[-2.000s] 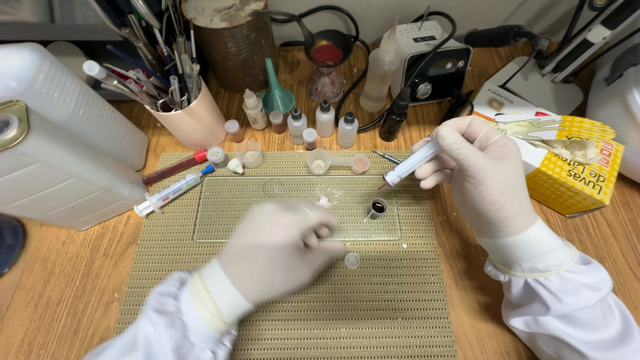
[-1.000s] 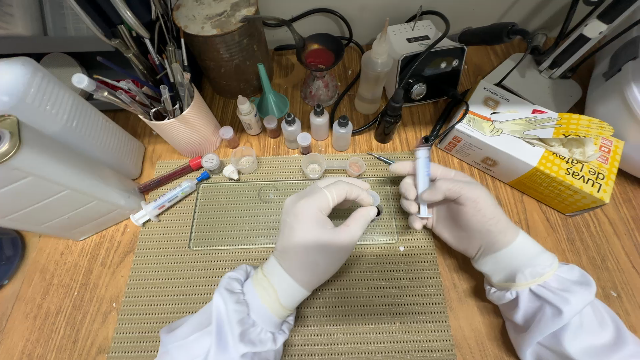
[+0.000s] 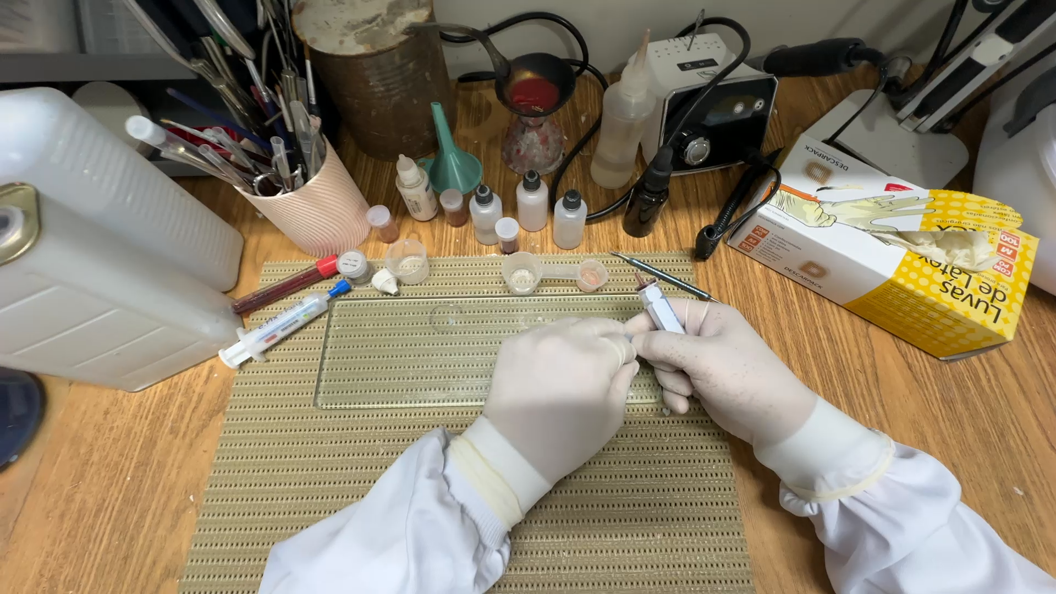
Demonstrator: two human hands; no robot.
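Note:
Both my hands wear pale latex gloves and meet over the right part of a clear glass slab (image 3: 396,355) on a woven placemat (image 3: 462,511). My right hand (image 3: 714,363) is closed on a labelled white syringe (image 3: 660,309), its dark tip pointing up and away. My left hand (image 3: 561,379) has its fingertips against the right fingers; whether it holds anything is hidden. A clear measuring cup (image 3: 522,274) and a scoop with pinkish powder (image 3: 591,276) stand behind the slab. A metal instrument (image 3: 664,278) lies beside them.
A second syringe (image 3: 280,328), a red-capped tube (image 3: 285,286) and a small cup (image 3: 407,262) lie left. Several dropper bottles (image 3: 569,221) stand behind. The tool holder (image 3: 309,206) and white jug (image 3: 107,247) are left; the yellow glove box (image 3: 891,256) is right.
My left hand has moved right to meet my right hand. The syringe, tip pointing down-left two seconds ago, now points up and away. The small dark-filled cup seen earlier is out of sight.

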